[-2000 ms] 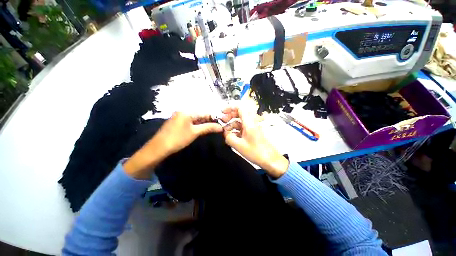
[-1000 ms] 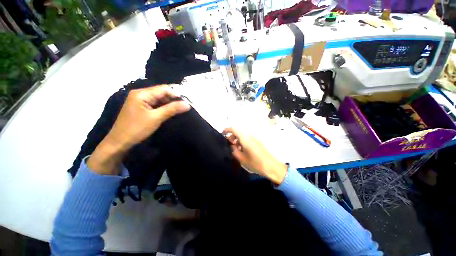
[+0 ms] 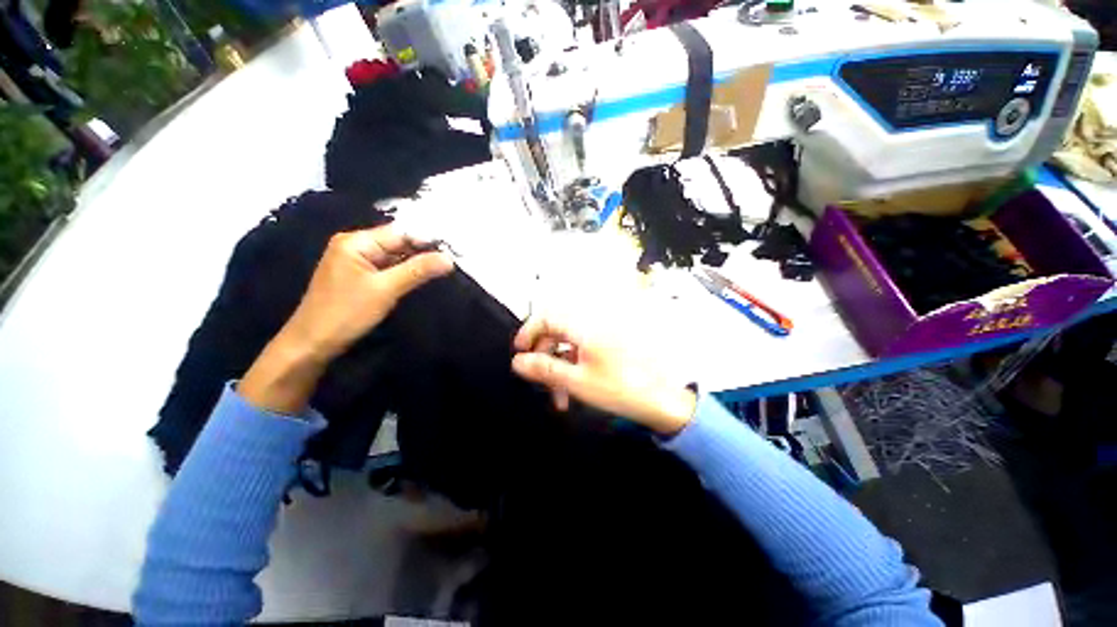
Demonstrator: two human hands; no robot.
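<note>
A black fabric panel [image 3: 466,367] hangs from both hands over the table's front edge and the lap. My left hand [image 3: 361,294] pinches its upper edge at the left. My right hand [image 3: 588,367] pinches the same edge further right and lower, so the edge runs taut and slanting between them. The fingers hide what lies at the pinch points. The sewing machine's needle and presser foot [image 3: 576,206] are above and behind my hands, apart from the panel.
A heap of black strips [image 3: 245,306] lies left, with another black pile [image 3: 398,135] behind it. Right of the needle are black pieces [image 3: 668,214] and thread snips [image 3: 747,304]. A purple box [image 3: 876,288] with black pieces stands at the right edge of the table.
Since two seconds ago my hands have moved apart from together, my left hand going left along the edge. In the last second the right hand's fingers have shifted slightly on the edge.
</note>
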